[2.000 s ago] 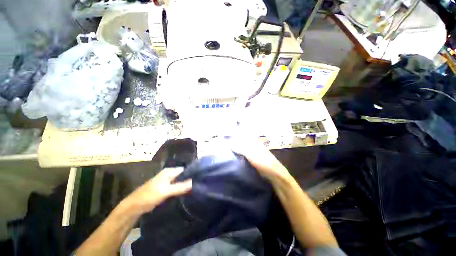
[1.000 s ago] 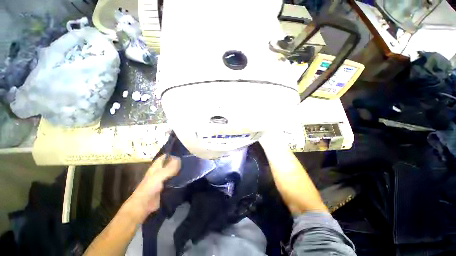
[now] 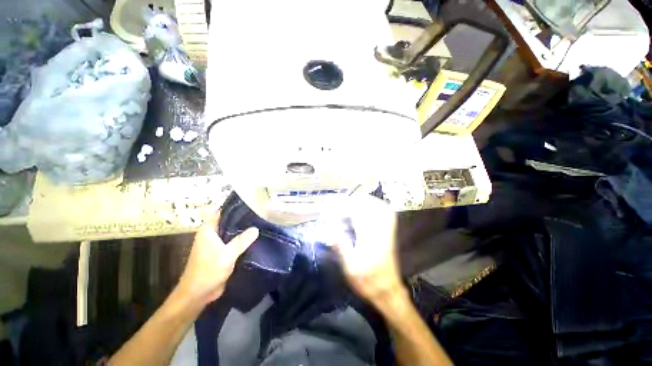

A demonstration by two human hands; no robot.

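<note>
Dark navy jeans (image 3: 272,259) with pale stitch lines lie under the front of a large off-white sewing machine head (image 3: 307,146) and hang onto my lap. My left hand (image 3: 212,261) holds the jeans' edge at the left, thumb on top. My right hand (image 3: 368,246) is at the right of the bright needle area, its fingers on the cloth; glare washes out its fingertips. The needle is hidden under the head.
A translucent bag of small pieces (image 3: 93,114) and a small clear bag (image 3: 171,53) stand left, with loose white pieces (image 3: 177,134) beside them. A control panel (image 3: 463,104) and dark angled bar (image 3: 468,86) are right. Dark jeans (image 3: 593,279) are heaped far right.
My right hand has come from behind the machine head to the front of the needle area. My left hand has shifted slightly on the jeans. The stitched denim now lies flatter.
</note>
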